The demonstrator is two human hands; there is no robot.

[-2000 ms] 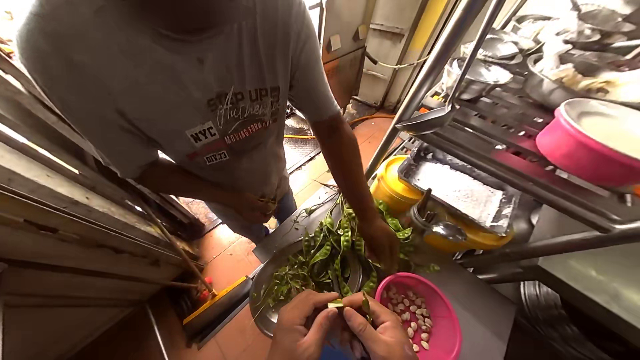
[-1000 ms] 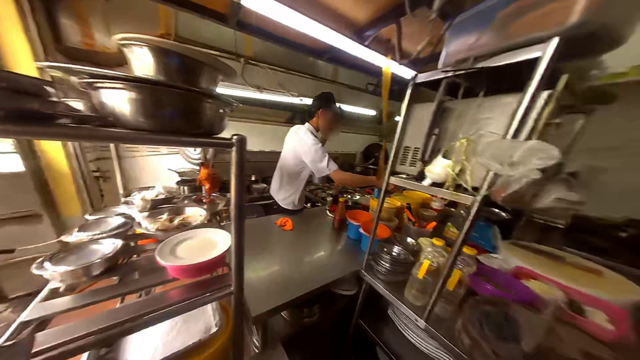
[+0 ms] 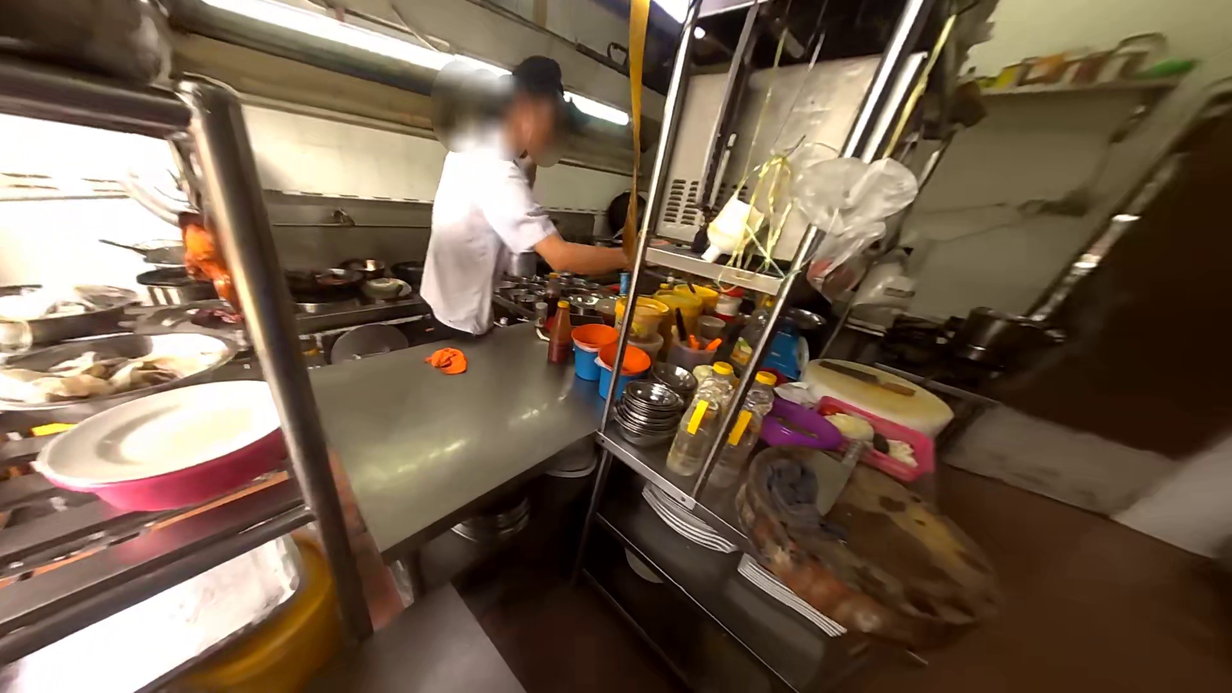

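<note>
Neither my left hand nor my right hand is in the head view, so what they hold is hidden. A pink basin with a pale round top rests on the metal rack at the left. Beyond it, a steel counter carries a crumpled orange cloth, a red sauce bottle and blue containers with orange rims. Stacked metal bowls and bottles with yellow caps stand on the shelf at the centre right.
A person in a white shirt stands behind the counter, one arm reaching right. Upright rack posts rise at the left and centre. A round wooden chopping block with a cleaver is at the lower right, near a purple basket.
The view has swung far away from the green pods and pink bowl of pale pieces. My hands, which held a pod two seconds ago, have left the picture.
</note>
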